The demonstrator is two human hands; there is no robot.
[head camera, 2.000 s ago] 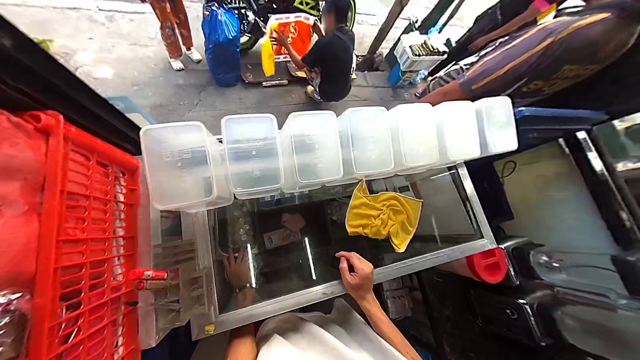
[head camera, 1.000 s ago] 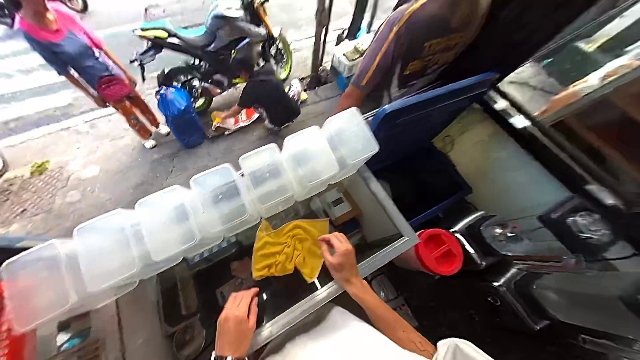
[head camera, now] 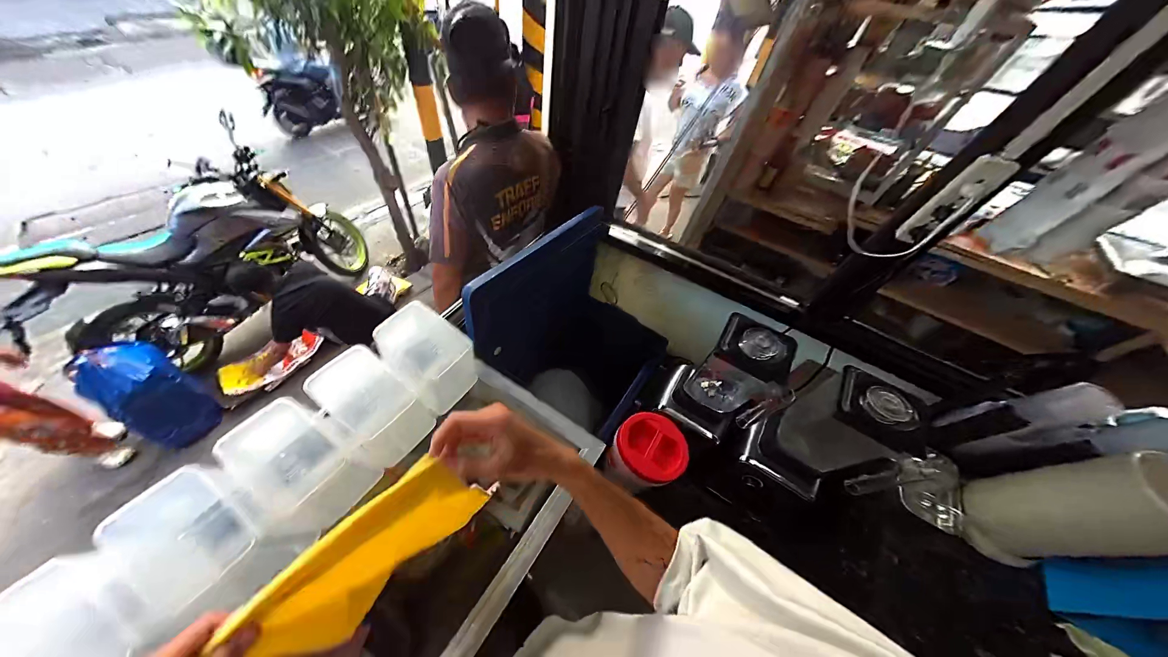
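A yellow cloth [head camera: 356,557] stretches between my two hands above a metal-framed glass counter [head camera: 511,579]. My right hand [head camera: 484,447] grips its upper right end. At the bottom edge of the view, my left hand [head camera: 214,634] pinches the lower left end, only partly in sight. Along the counter's street side runs a row of translucent plastic containers [head camera: 283,456], close behind the cloth. A container with a red lid [head camera: 651,447] stands just right of my right forearm.
An open blue cooler [head camera: 538,301] is beyond the counter's end. Black blender bases [head camera: 803,438] and a clear-and-cream jug [head camera: 1068,502] stand at right. Outside are a person in a dark shirt [head camera: 502,192], a crouching person [head camera: 319,306], a blue bag [head camera: 146,392] and a motorcycle [head camera: 210,237].
The yellow cloth lay on the glass counter; now it is lifted and spread between my hands. The view has swung far to the right.
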